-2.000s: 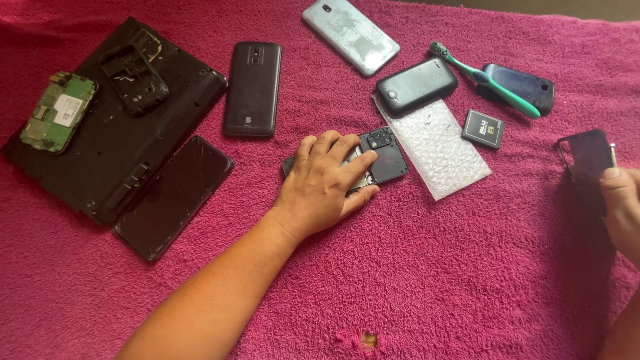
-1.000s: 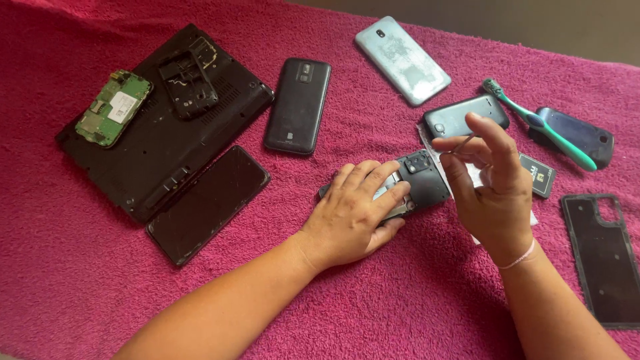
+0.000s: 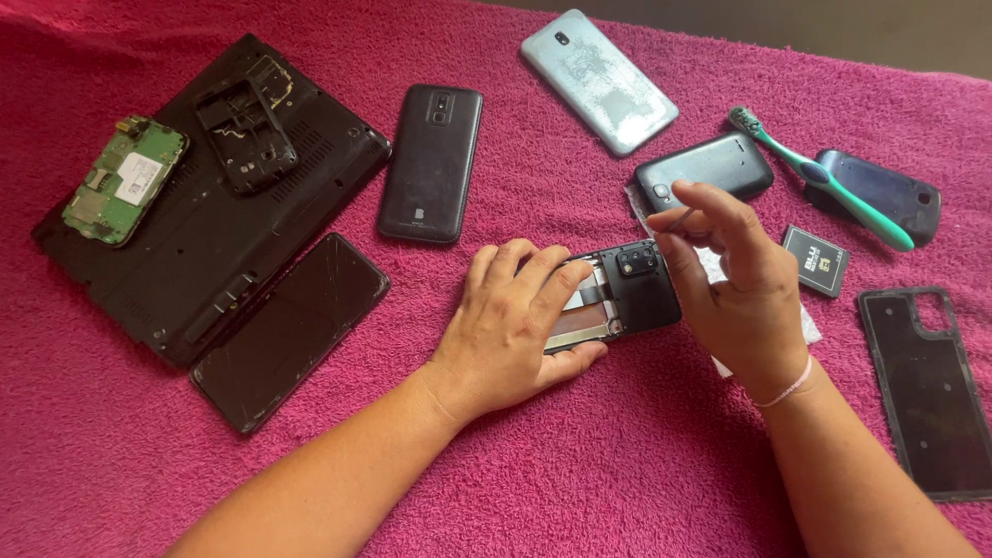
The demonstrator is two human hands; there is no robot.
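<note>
A smartphone with its back cover off [image 3: 648, 301] lies on the pink towel, its camera block and some inner parts in sight. Spread over the phone's left part, my left hand [image 3: 515, 325] grips it by its edges and hides much of it. My right hand [image 3: 732, 287] is at the phone's camera end, pinching a thin metal tool [image 3: 682, 220] between thumb and fingers; the tool's tip cannot be made out. On the towel at the far right lies a dark phone back cover [image 3: 922, 395] with a camera cutout.
Around my hands lie a black laptop [image 3: 232, 194] bearing a green circuit board [image 3: 124, 182] and phone frame [image 3: 246, 136], a cracked phone [image 3: 291, 333], other phones [image 3: 430, 163], [image 3: 601, 81], a toothbrush [image 3: 837, 190], a phone battery [image 3: 815, 262] and bubble wrap [image 3: 809, 325].
My right hand has come from the far right, where it held the back cover, to the phone, now with the thin tool. The cover lies on the towel. My left hand stays on the phone.
</note>
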